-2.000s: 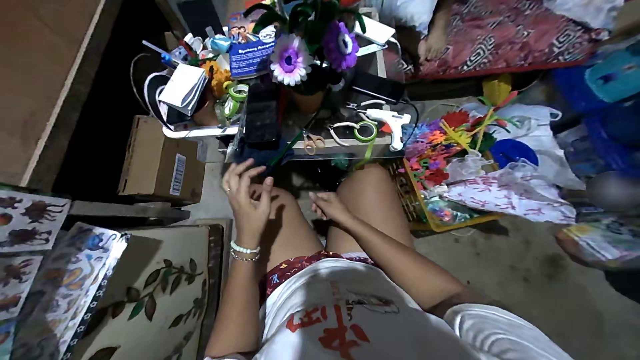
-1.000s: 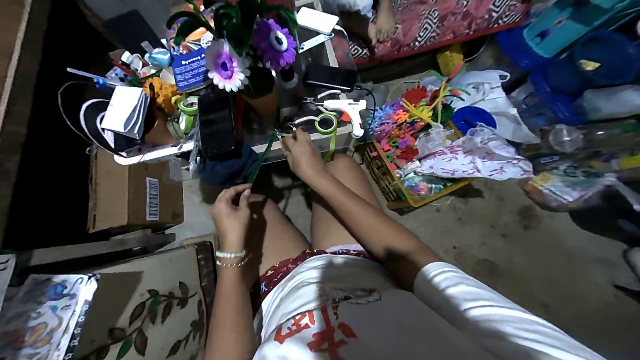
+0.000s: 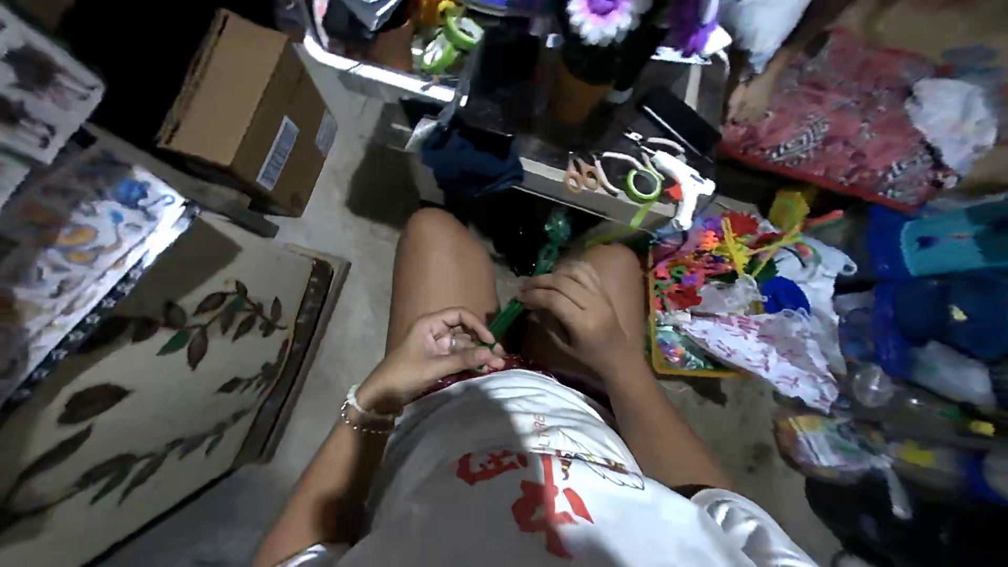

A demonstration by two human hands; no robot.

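A bundle of green stems (image 3: 506, 316), perhaps pipe cleaners in a clear wrapper, slants between my hands over my lap. My left hand (image 3: 449, 345) pinches its lower end with the fingertips. Around its middle, my right hand (image 3: 579, 311) is closed, and the shiny upper part (image 3: 556, 228) sticks out beyond the fingers. On the table ahead lie orange-handled scissors (image 3: 581, 175), a roll of green tape (image 3: 643, 186) with a loose tail, and a white glue gun (image 3: 687, 187). A potted artificial flower (image 3: 605, 17) stands behind them.
To the right, a yellow-edged tray (image 3: 655, 346) holds colourful craft pieces and plastic bags. A cardboard box (image 3: 244, 110) stands at the left, beyond a cushion with a leaf pattern (image 3: 157, 378). Dark blue cloth (image 3: 471, 161) hangs at the table's edge (image 3: 551, 175).
My right hand has moved from the table's edge to my lap and now grips the green bundle. My left hand has closed on its lower end. The view has shifted.
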